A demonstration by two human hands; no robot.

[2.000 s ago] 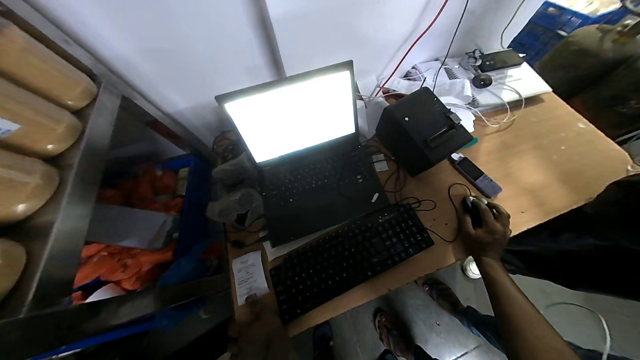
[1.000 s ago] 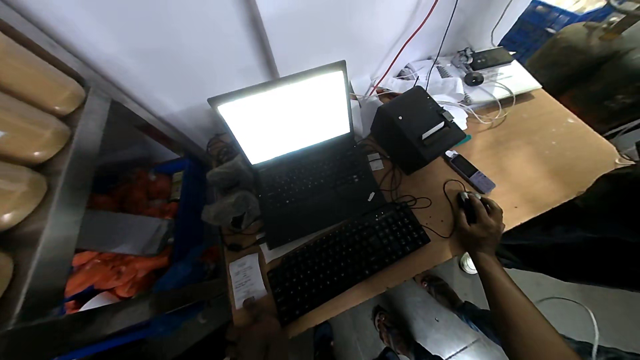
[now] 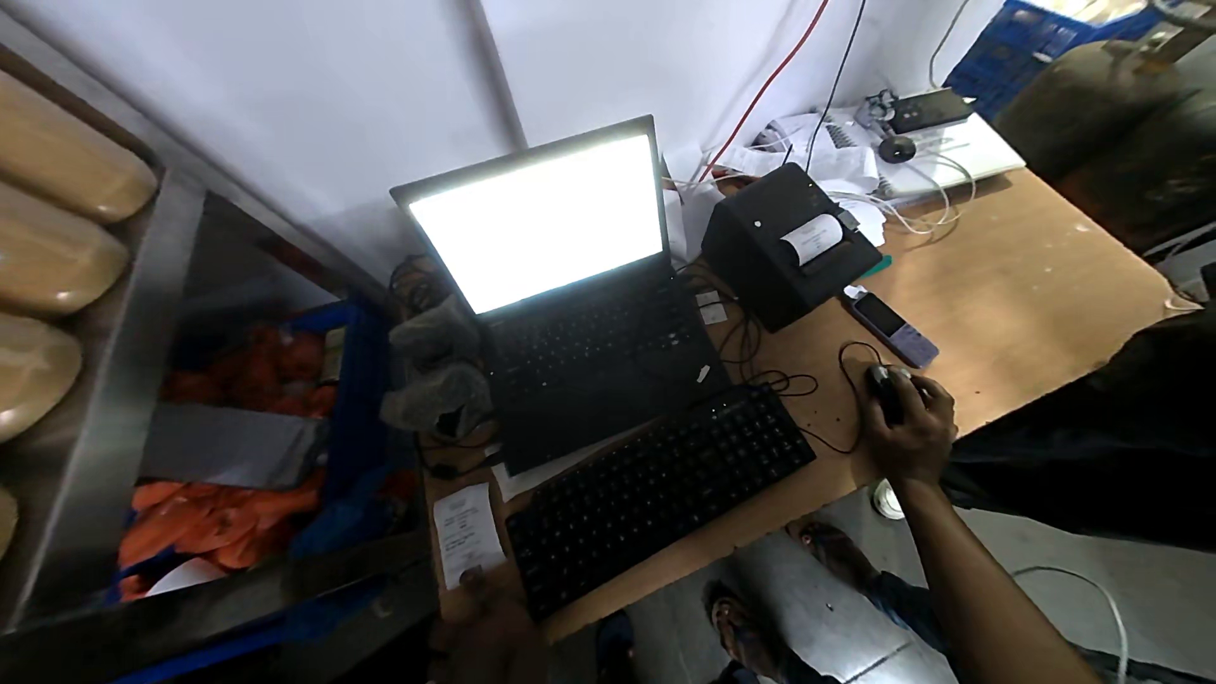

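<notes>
My right hand [image 3: 912, 427] rests over a black wired mouse [image 3: 885, 391] on the wooden desk. At the lower left, in dim light, my left hand [image 3: 489, 627] has a fingertip on the bottom edge of a printed paper slip [image 3: 467, 534]. Between the hands lies a black keyboard [image 3: 655, 494], tilted across the desk's front. Behind it an open laptop [image 3: 551, 228] shows a glaring white screen. A black receipt printer [image 3: 769, 252] with paper curling from its slot stands right of the laptop. A keypad mobile phone [image 3: 891, 328] lies just beyond the mouse.
Papers, white cables and a dark device [image 3: 931, 110] lie at the desk's [image 3: 1035, 275] back right. A metal rack [image 3: 123, 361] and a blue crate [image 3: 359, 380] with orange bags are on the left. Someone in dark clothing [image 3: 1092, 427] is close at the right. Sandalled feet [image 3: 736, 617] show below.
Paper now curls out of the printer's slot further than before. Both hands stay in about the same places, at the mouse and at the slip.
</notes>
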